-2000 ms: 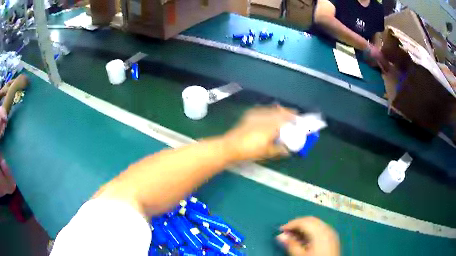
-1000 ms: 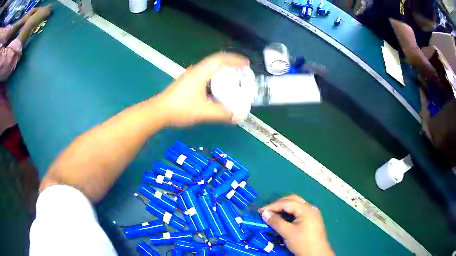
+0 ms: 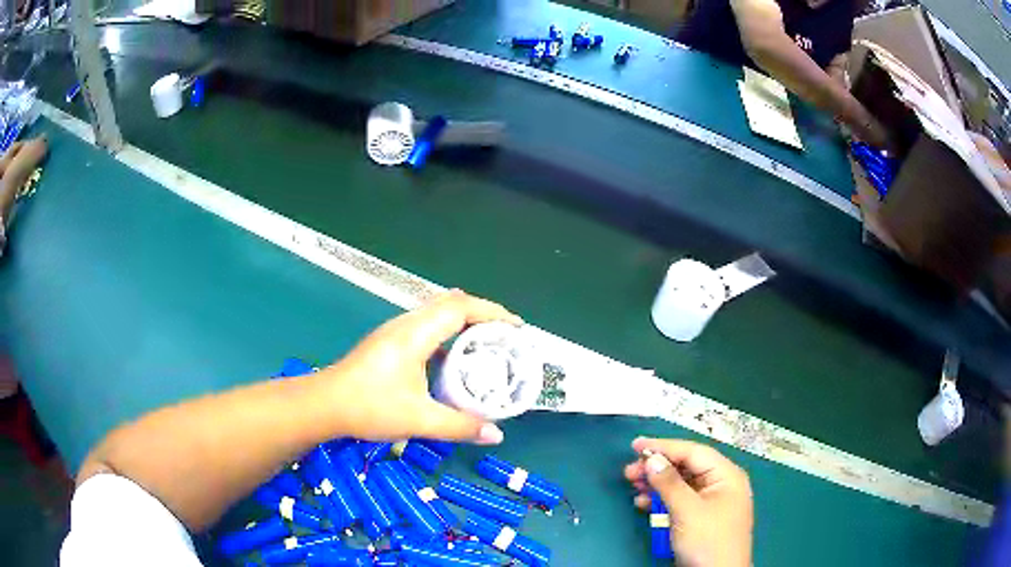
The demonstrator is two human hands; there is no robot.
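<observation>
My left hand (image 3: 405, 371) holds the round white housing (image 3: 490, 373) by its cup, over the near bench edge. Its flat white arm (image 3: 604, 384) points right, with a small circuit board (image 3: 551, 385) where cup meets arm. My right hand (image 3: 698, 493) is to the lower right, fingertips pinched on a small pale tip. A blue battery pack (image 3: 661, 534) hangs under those fingers, partly hidden by the hand. The housing and right hand are apart. A heap of blue battery packs (image 3: 383, 493) lies below my left forearm.
The dark green conveyor (image 3: 532, 233) carries several white units, one (image 3: 390, 133) with a blue cell beside it. A pale metal rail (image 3: 255, 227) divides it from the bench. Across are blue cells (image 3: 543, 49), a pale card (image 3: 770, 107), an open carton (image 3: 942, 166) and a person's arm (image 3: 793, 66).
My left hand put a unit with a blue cell on the belt and now holds another housing nearer the bench. My right hand has moved off the heap with a blue pack.
</observation>
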